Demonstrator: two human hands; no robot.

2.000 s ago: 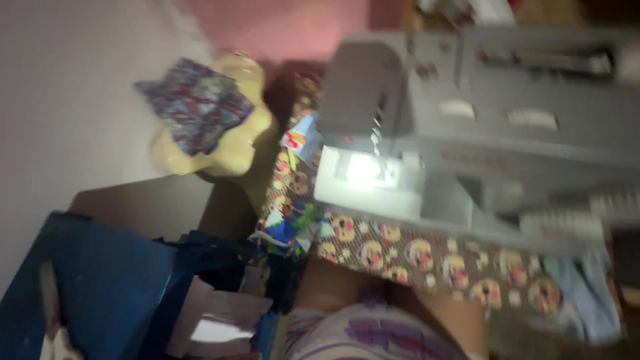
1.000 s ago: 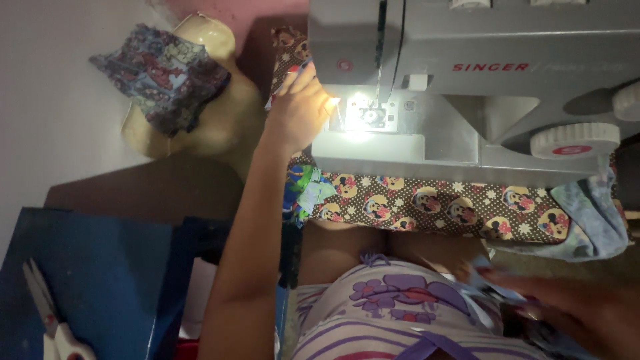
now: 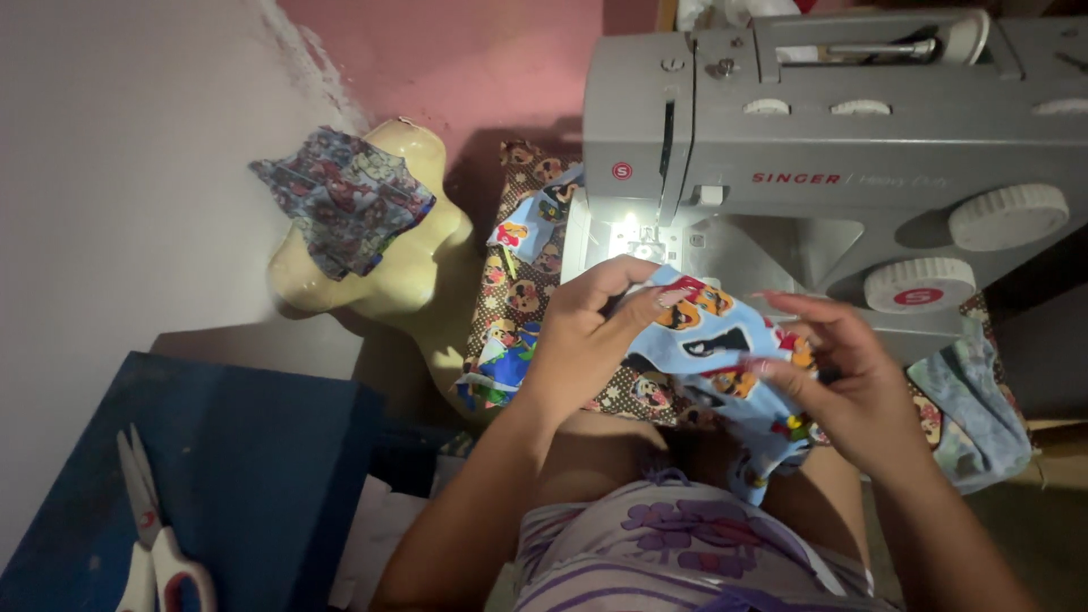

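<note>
My left hand [image 3: 595, 327] pinches the upper edge of a light blue cartoon-print fabric piece [image 3: 722, 340] between thumb and fingers, just in front of the needle area of a grey Singer sewing machine [image 3: 816, 161]. My right hand [image 3: 837, 374] is at the fabric's right side, thumb and fingers around its edge, slightly blurred; the cloth hangs down over my lap. The machine's lamp lights the needle plate [image 3: 646, 246]. Beneath the machine lies a brown character-print cloth [image 3: 629, 395]. A blue print scrap [image 3: 535, 225] lies left of the needle area.
White-handled scissors [image 3: 153, 527] lie on a blue box-like surface [image 3: 246, 459] at lower left. A pale yellow mannequin form [image 3: 416, 212] stands by the wall with a patterned cloth [image 3: 344, 200] over it. Another blue-green cloth [image 3: 977, 408] hangs at the right.
My left hand has moved from the left side of the needle area to the light blue fabric. My right hand, low at the right one second ago, is now at the fabric. The view has shifted.
</note>
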